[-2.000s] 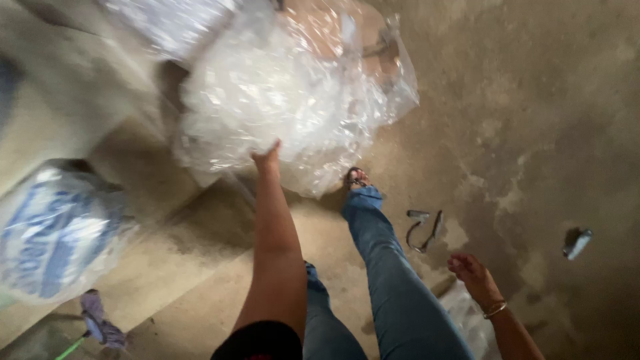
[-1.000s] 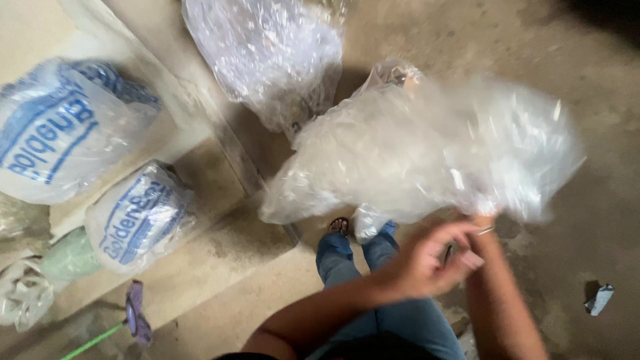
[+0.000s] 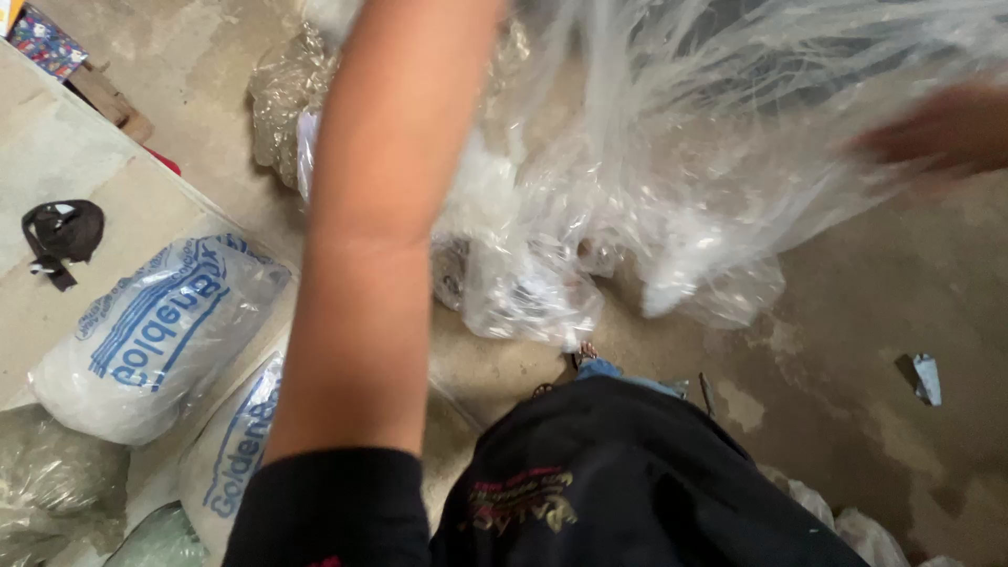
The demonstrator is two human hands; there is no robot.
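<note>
A large clear plastic bag or sheet (image 3: 709, 150), wrinkled and partly blurred, spreads across the top centre and right. My left arm reaches up the middle, and its hand lies beyond the top edge of the view. At the right edge my right hand (image 3: 929, 130) is strongly blurred against the plastic; whether its fingers grip it cannot be made out. Beneath the spread plastic, a crumpled clear plastic bag (image 3: 535, 291) rests on the floor near my foot.
White bags with blue print (image 3: 169, 339) lie at left on a pale ledge (image 3: 142, 181), with a black strap-like item (image 3: 67, 232). Greenish plastic bags (image 3: 55, 472) sit lower left. A small bluish scrap (image 3: 928, 379) lies on the concrete floor, right. More plastic (image 3: 866, 535) shows at bottom right.
My hands were close together at the bunched plastic a second ago; now they are far apart and the plastic is spread wide. The view has shifted.
</note>
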